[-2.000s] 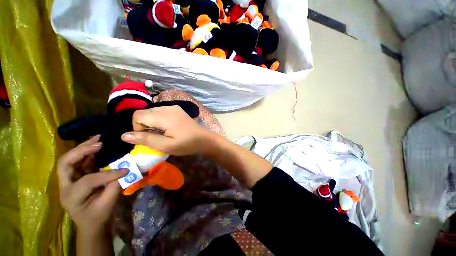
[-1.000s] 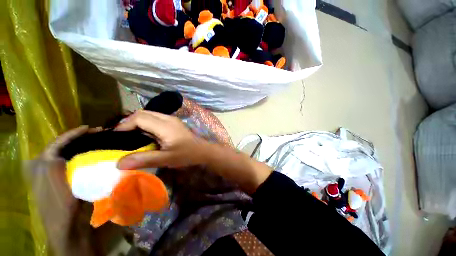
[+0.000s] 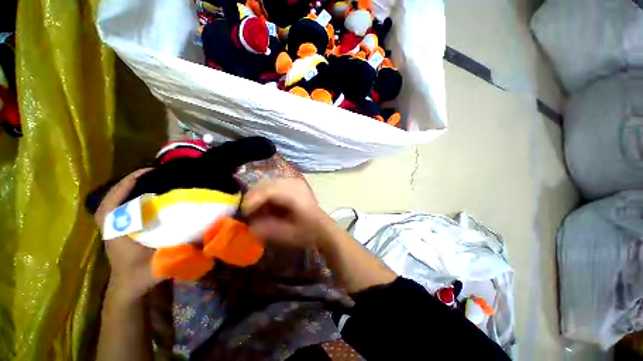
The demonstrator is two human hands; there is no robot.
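A plush penguin [image 3: 190,215] is held over my lap, its white belly, yellow edge and orange feet [image 3: 234,242] towards me. Its red Santa hat [image 3: 182,150] points away, and a black flipper [image 3: 247,152] sticks out to the right. A white label with a blue print [image 3: 124,218] hangs at its left side. My left hand [image 3: 130,257] holds the penguin from the left and below, partly hidden behind it. My right hand [image 3: 282,211] is at the penguin's right side, blurred, with fingers bent; whether it grips the toy or a tool is unclear.
A large white woven sack [image 3: 282,116] full of penguins stands ahead. A yellow woven sack [image 3: 60,211] is at the left. A crumpled white bag [image 3: 451,247] with small penguins [image 3: 476,310] lies on the floor at right. Stuffed sacks [image 3: 603,134] line the far right. A patterned apron [image 3: 282,310] covers my lap.
The penguin has turned from a tilted pose so both feet and the label show again. My right hand has moved from its top to its right side.
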